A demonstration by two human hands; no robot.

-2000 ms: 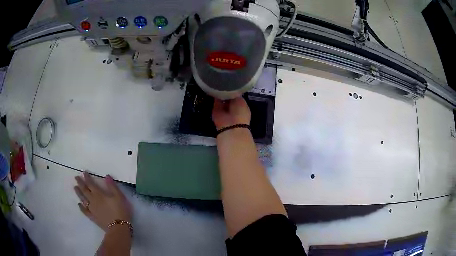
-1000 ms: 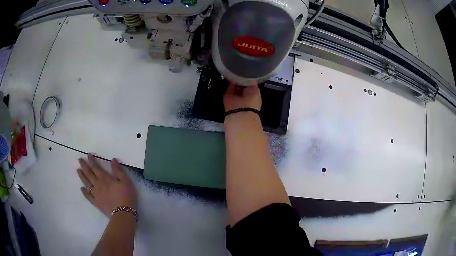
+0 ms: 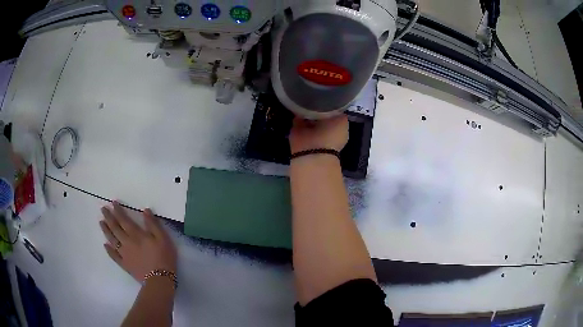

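Observation:
The white-grey machine head [image 3: 328, 60] with a red oval badge is at the upper middle. My right hand [image 3: 318, 134] reaches into the dark bobbin opening [image 3: 272, 135] under it. Its fingertips are hidden below the head, so I cannot tell if they hold anything. The dull green cover plate [image 3: 238, 207] lies on the white table in front of the opening, partly behind my right forearm. My left hand [image 3: 137, 241] rests flat on the table left of the plate, fingers apart and empty.
The control panel [image 3: 192, 14] with lit buttons is at the top left. A tape roll [image 3: 64, 147] lies at the left, with thread snips [image 3: 32, 250] and a crumpled plastic bag [image 3: 35, 172] near the edge. Metal rails [image 3: 473, 86] run along the back right. Blue templates [image 3: 447, 319] show at the bottom right.
The camera view has shifted so the scene sits further right than in the oldest frame. My right hand has turned slightly under the head. My left hand stays on the table.

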